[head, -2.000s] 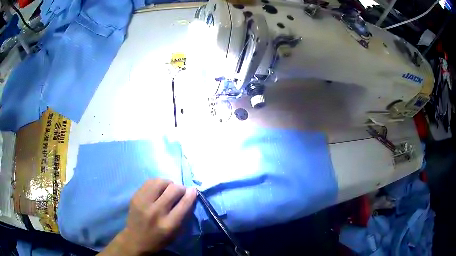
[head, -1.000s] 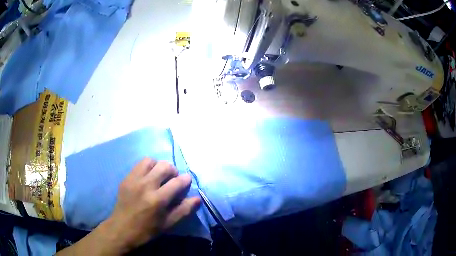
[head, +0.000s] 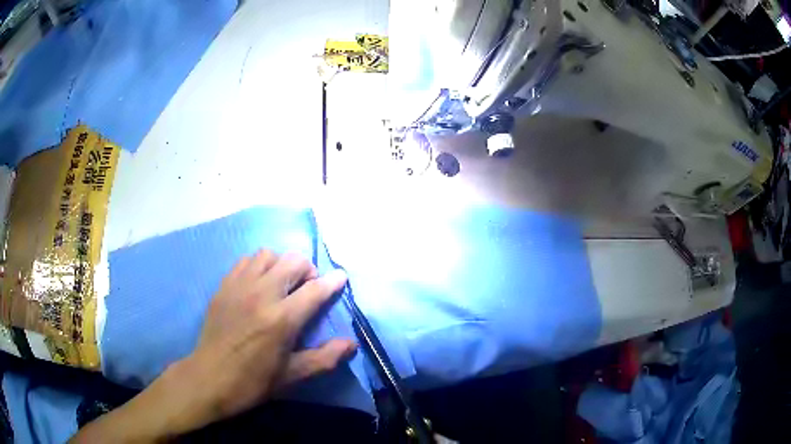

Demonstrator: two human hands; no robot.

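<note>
A light-blue garment panel (head: 538,286) lies along the front of the machine table, with a slit or fold line near its middle. My left hand (head: 260,325) lies on the panel left of that line, thumb and fingers apart, fingertips pressing the cloth. Black-bladed fabric scissors (head: 378,354) point up and away, their tips at the line beside my left fingertips. The pivot shows at the bottom edge. My right hand is almost wholly cut off by the bottom edge; only a small bit of skin (head: 444,440) shows beside the scissors, so its hold is hidden.
The cream sewing machine (head: 685,130) stands behind and right, its needle area in strong glare. Cardboard (head: 35,234) with yellow printed tape (head: 80,251) is at the left. Blue cloth (head: 130,69) lies upper left; more cloth (head: 659,390) is heaped below the table at right.
The view has shifted. My left hand's thumb has spread away from the fingers. The scissors' tips are farther up along the line in the panel, and more of the blades and pivot shows.
</note>
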